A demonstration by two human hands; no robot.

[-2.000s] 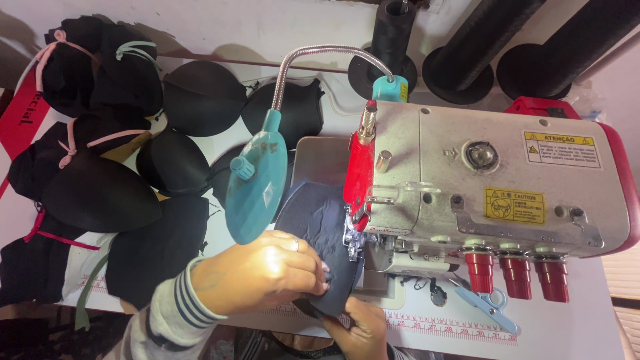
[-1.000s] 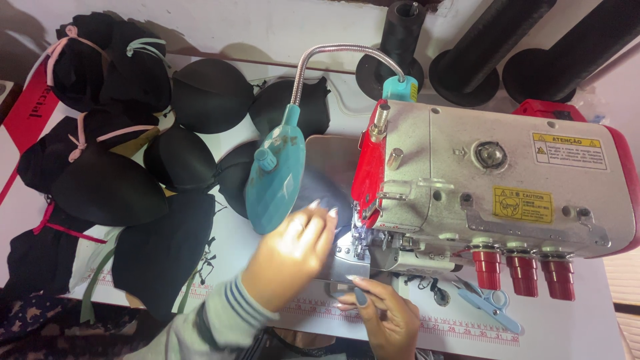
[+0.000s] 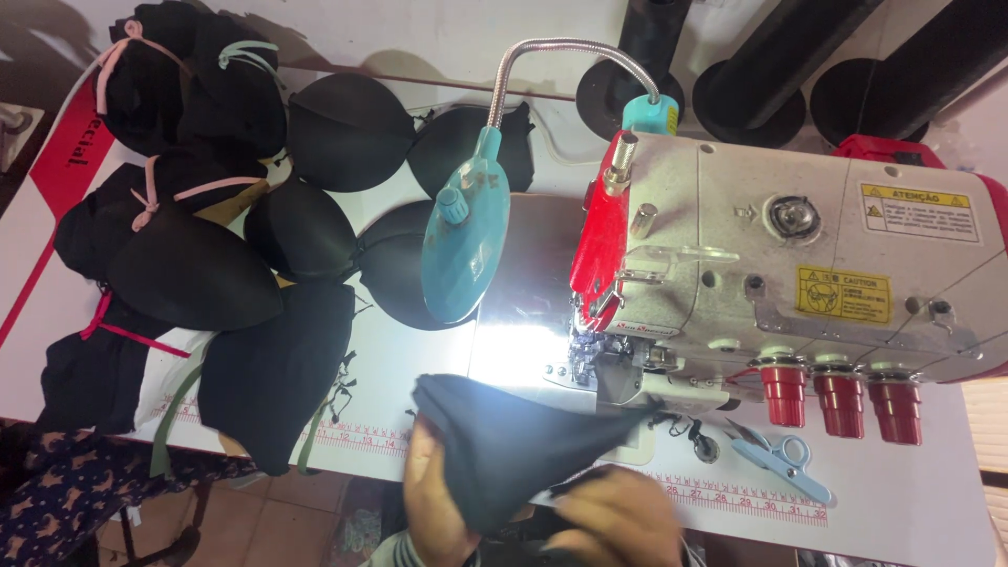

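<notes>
In front of the overlock sewing machine [image 3: 787, 244], my left hand [image 3: 433, 496] grips a black fabric bra cup [image 3: 512, 449] by its left side. My right hand [image 3: 622, 512], blurred, is at the cup's lower right edge; whether its fingers hold the fabric is unclear. The cup's right tip lies near the front of the machine bed. Behind it, the needle and presser foot area [image 3: 587, 354] is brightly lit by a teal gooseneck lamp [image 3: 466, 228].
Black cups [image 3: 350, 132] and pieces tied with pink, red and green strips cover the table's left side. Blue thread snips [image 3: 783, 465] lie at the front right, beside black scraps [image 3: 701, 441]. Large black thread cones [image 3: 764, 71] stand behind the machine.
Both hands have moved from beside the presser foot toward the table's front edge. The black cup, earlier at the foot, is now held up in front of the machine.
</notes>
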